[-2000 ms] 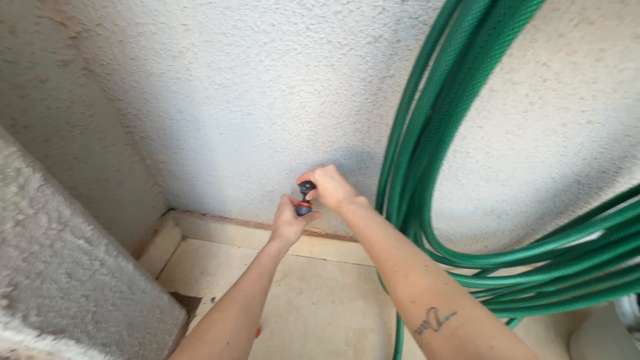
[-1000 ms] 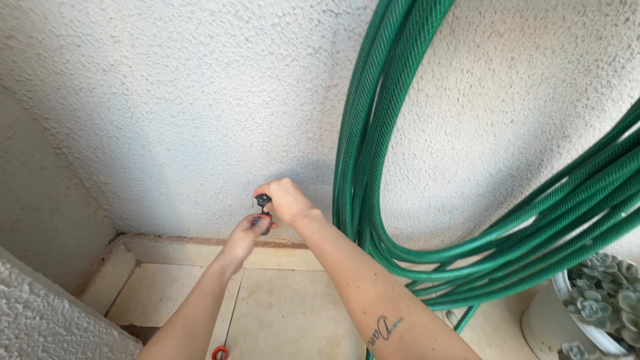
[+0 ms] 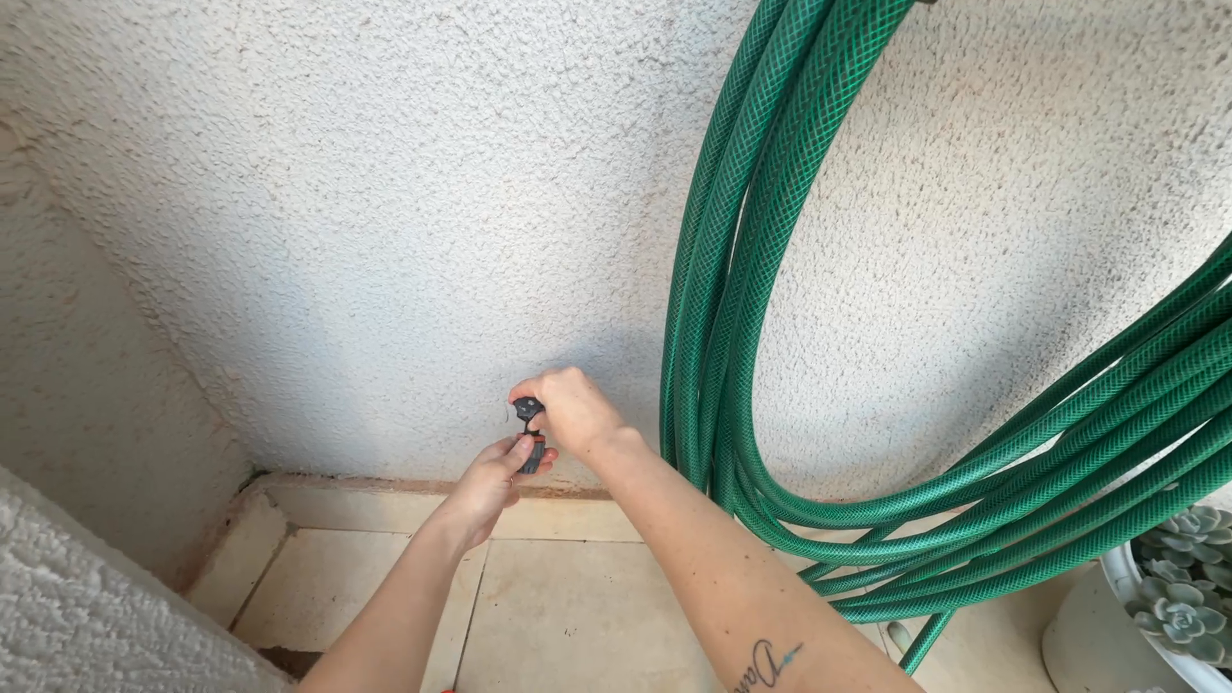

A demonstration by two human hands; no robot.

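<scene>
Low in front of the textured white wall, my left hand grips a dark grey hose connector with an orange-red ring, its thumb on the near side. My right hand is just above and to the right, its fingers curled over a black fitting close above the connector. Whether the two parts are joined cannot be told, and the fingers hide the back of both. A thick coil of green garden hose hangs to the right of my hands, beside my right forearm.
A low tiled ledge runs along the wall's foot, above beige floor tiles. A rough wall edge stands at the lower left. At the lower right, a white pot holds succulents, partly under the hose loops.
The view has shifted to the right, bringing in the potted succulents. Both hands stay close together at the black fitting and the grey connector.
</scene>
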